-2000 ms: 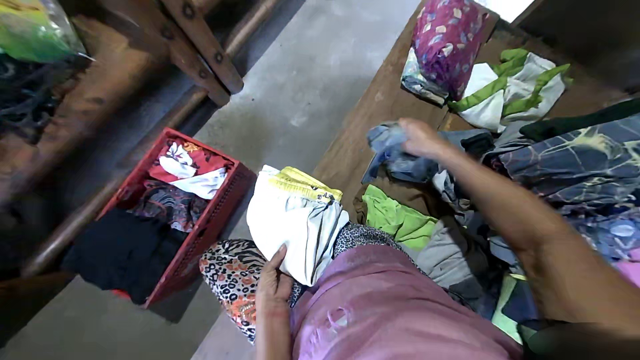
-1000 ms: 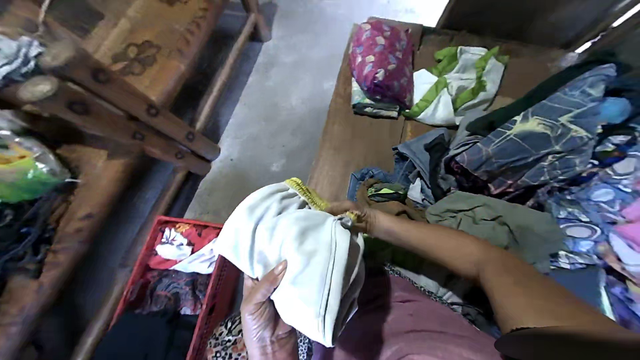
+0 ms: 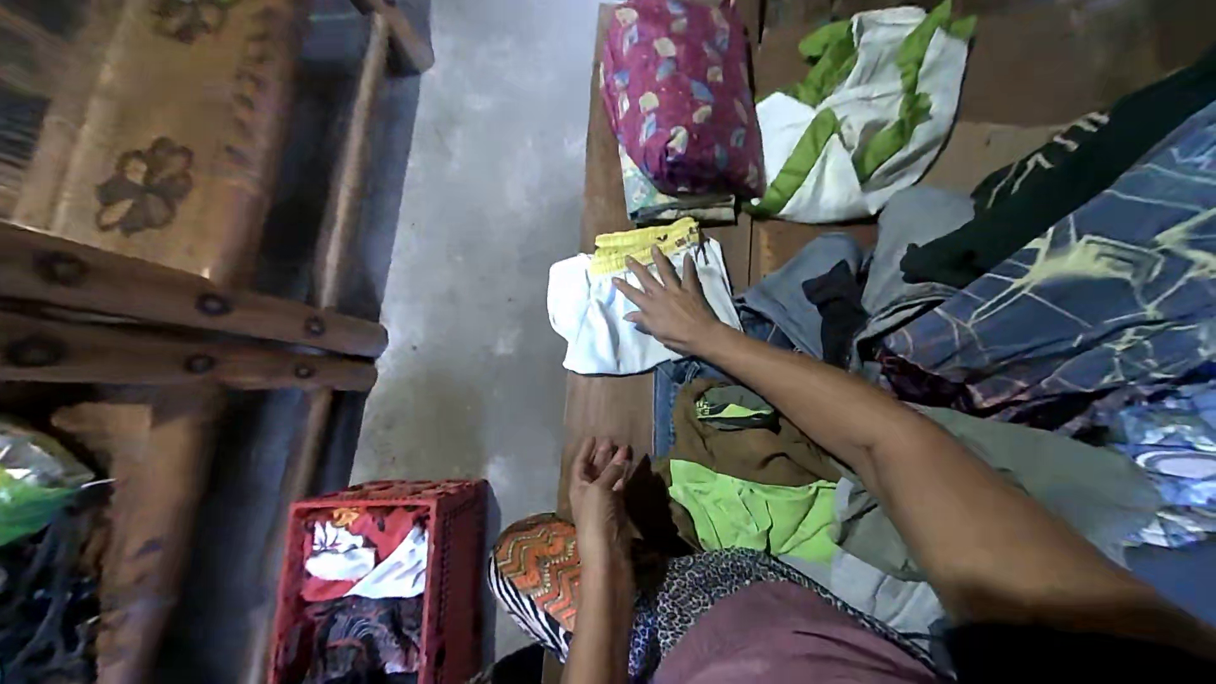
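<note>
A folded white garment with a yellow waistband (image 3: 608,323) lies on the wooden bench top (image 3: 589,418), its left side at the edge. My right hand (image 3: 673,309) rests flat on it, fingers spread over the waistband. My left hand (image 3: 600,475) is raised near the bench edge, fingers loosely curled and apart, holding nothing. A bright green cloth (image 3: 750,508) and a brown garment (image 3: 722,437) lie between my forearms.
Behind the white garment are a magenta patterned bundle (image 3: 679,95) and a white-and-green garment (image 3: 864,114). Heaped clothes, including a blue patterned cloth (image 3: 1073,275), spread rightward. A red plastic crate (image 3: 456,579) of folded clothes stands on the floor at lower left, near a wooden bench (image 3: 209,313).
The white garment, held in both my hands a second ago, now lies folded on the bench. My left hand has let it go, and my right hand is spread on top.
</note>
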